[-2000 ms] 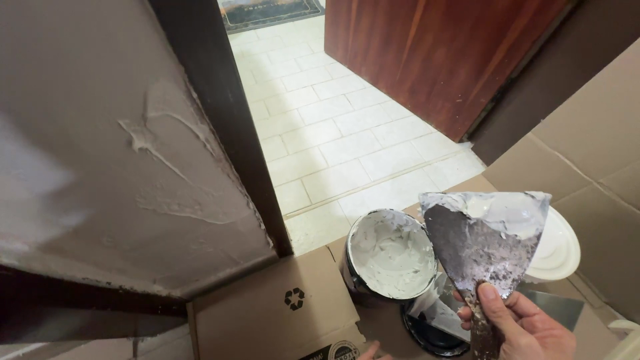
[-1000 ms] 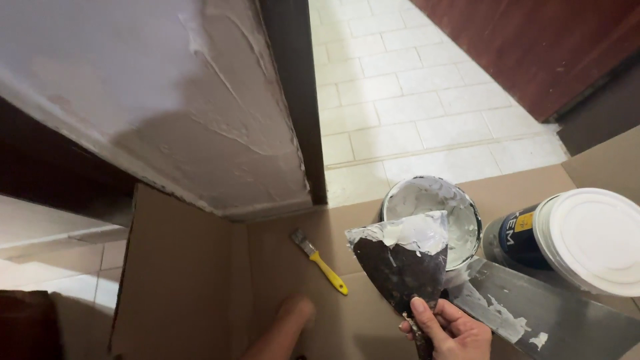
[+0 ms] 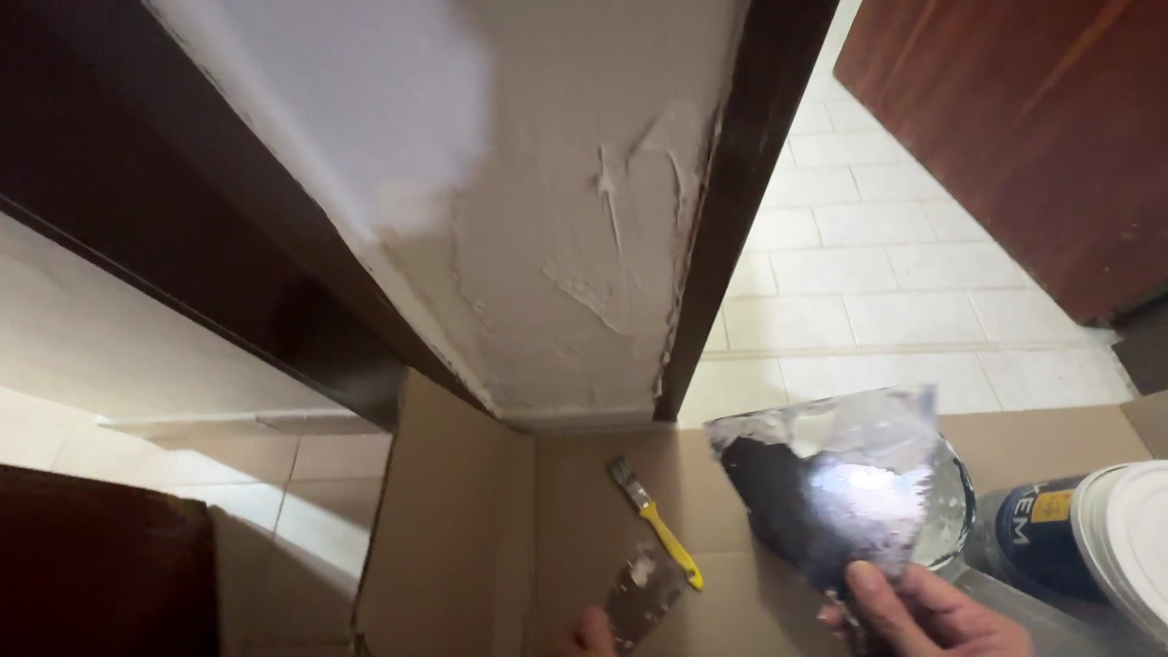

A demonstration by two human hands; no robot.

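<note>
My right hand (image 3: 931, 611) grips a wide putty knife (image 3: 821, 484), its blade pointing up and coated with pale filler along the top edge. At the bottom, my left hand (image 3: 589, 634) holds a smaller putty knife (image 3: 643, 593) with a smear of filler on its blade. Just above that knife, a paintbrush with a yellow handle (image 3: 671, 547) lies on the cardboard. Behind the wide blade, and partly hidden by it, stands an open bucket of filler (image 3: 949, 511). The wall section (image 3: 557, 228) bears wet-looking ridges of filler.
A lidded paint bucket (image 3: 1040, 534) stands at the right, near a broad metal blade (image 3: 1031, 611). Cardboard (image 3: 593, 511) covers the floor, with a raised flap (image 3: 438, 529) on the left. A dark door frame (image 3: 739, 182) edges the wall; a reddish wooden door (image 3: 1031, 137) stands beyond.
The view has swung left toward the wall. My left hand, which showed no tool a second ago, now holds the smaller putty knife. The wide knife remains in my right hand.
</note>
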